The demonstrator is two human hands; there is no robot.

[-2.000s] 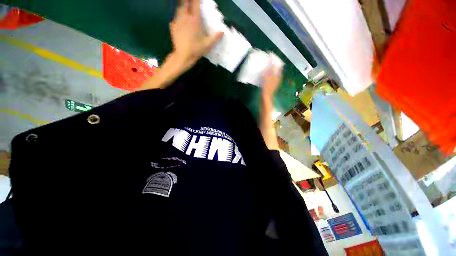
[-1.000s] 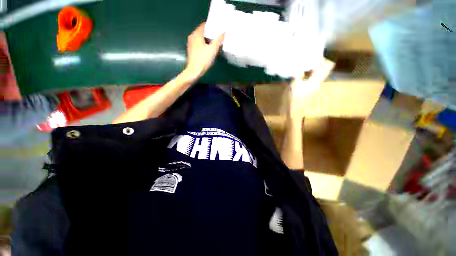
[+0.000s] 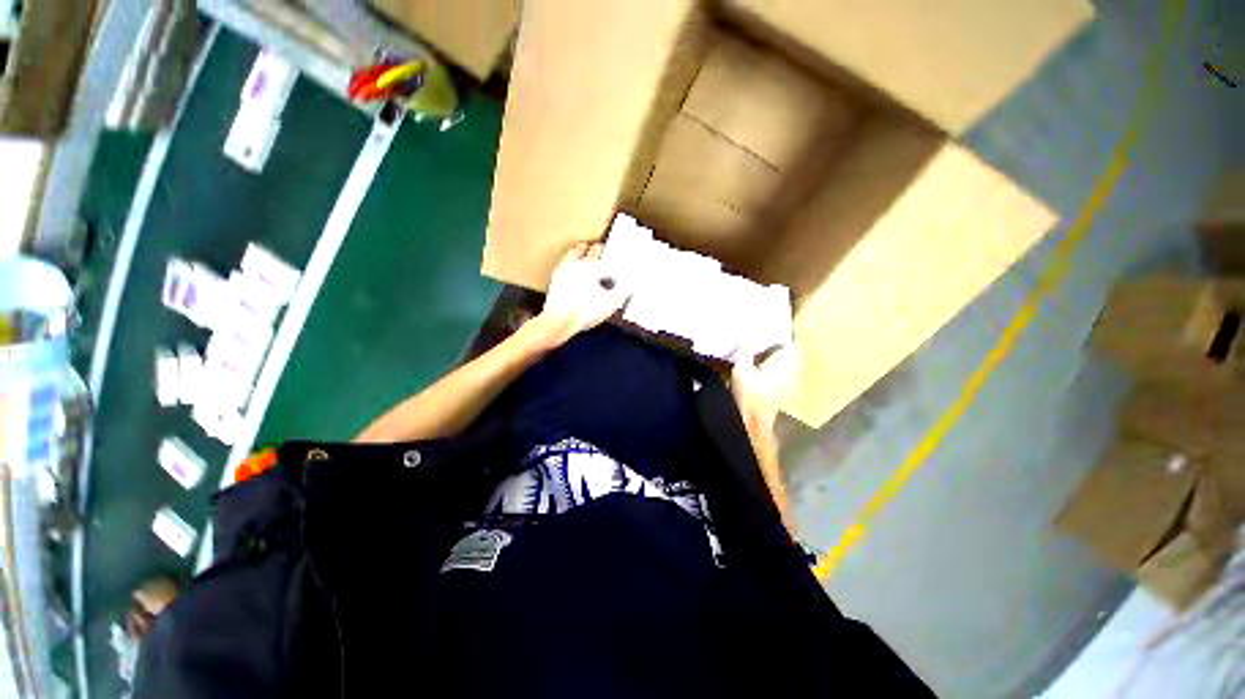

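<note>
A row of white product boxes (image 3: 696, 295) is held between my two hands over the near side of the open shipping carton (image 3: 888, 260). My left hand (image 3: 580, 291) presses the left end of the row. My right hand (image 3: 765, 374) grips the right end. The carton stands with its flaps spread, and its visible inner walls and floor are bare brown cardboard. Whether the row touches the carton's near edge cannot be told.
Several small product boxes (image 3: 235, 358) lie on the green conveyor (image 3: 205, 223) at left, beyond the guide rail (image 3: 328, 246). Red and yellow handles (image 3: 388, 82) are at the line end. Brown cartons (image 3: 1161, 410) stand at right on the grey floor.
My hands and the row of boxes have moved from the green bench to over the open carton. The view has turned toward the carton.
</note>
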